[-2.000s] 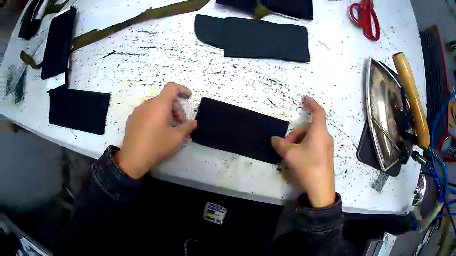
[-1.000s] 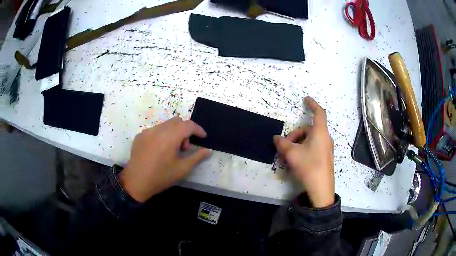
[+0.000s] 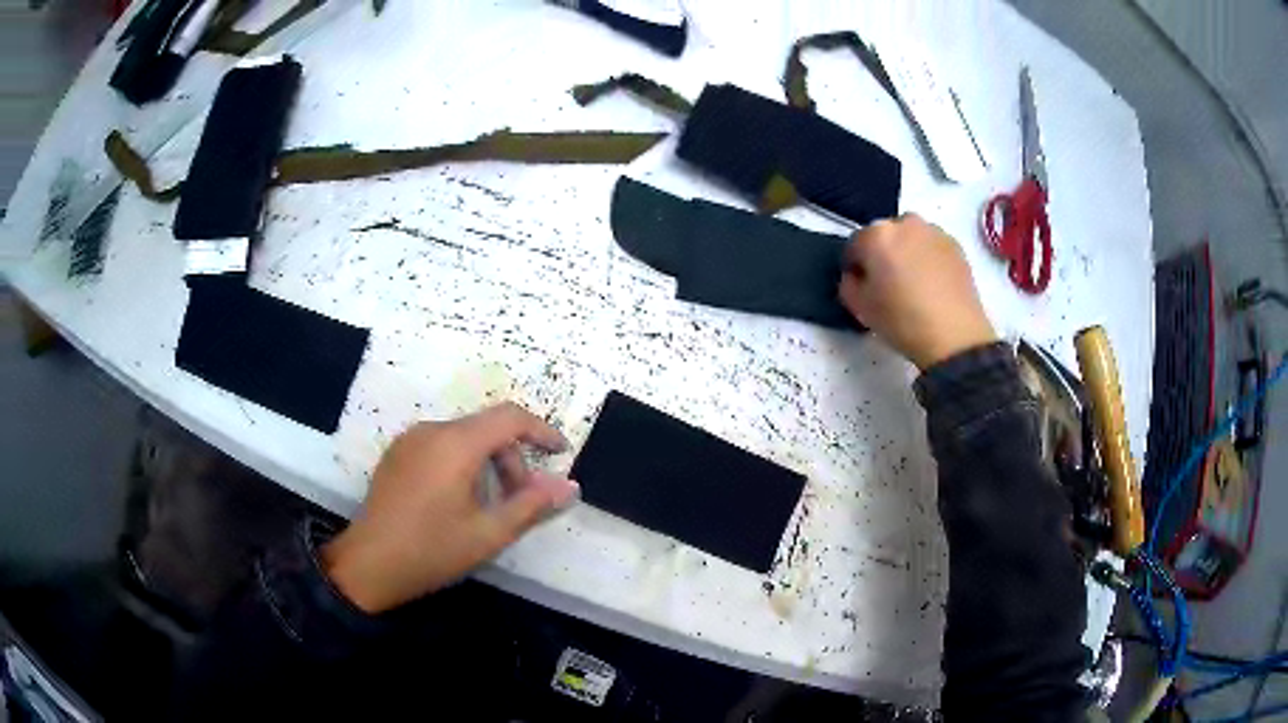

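Observation:
A black rectangular panel (image 3: 689, 483) lies flat near the table's front edge. My left hand (image 3: 459, 497) is at its left end, thumb and fingers apart, the thumb tip close to or touching the panel's edge. My right hand (image 3: 915, 287) is at the right end of the dark green shaped cut pieces (image 3: 756, 259), which lie flat further back. Its fingers are curled closed on their edge; the fingertips are partly hidden, and the cloth is not visibly raised.
Stacked black pieces (image 3: 791, 153) with an olive strip lie behind. Red-handled scissors (image 3: 1023, 233) and a pale narrow strip (image 3: 929, 113) are back right. The iron's wooden handle (image 3: 1112, 438) is right, near my right sleeve. Another black rectangle (image 3: 271, 355) and a long black bundle (image 3: 237, 148) lie left.
My right hand has left the panel's right end and moved back to the green pieces. My left hand stays by the panel's left end. The view has shifted, showing more of the table's far side.

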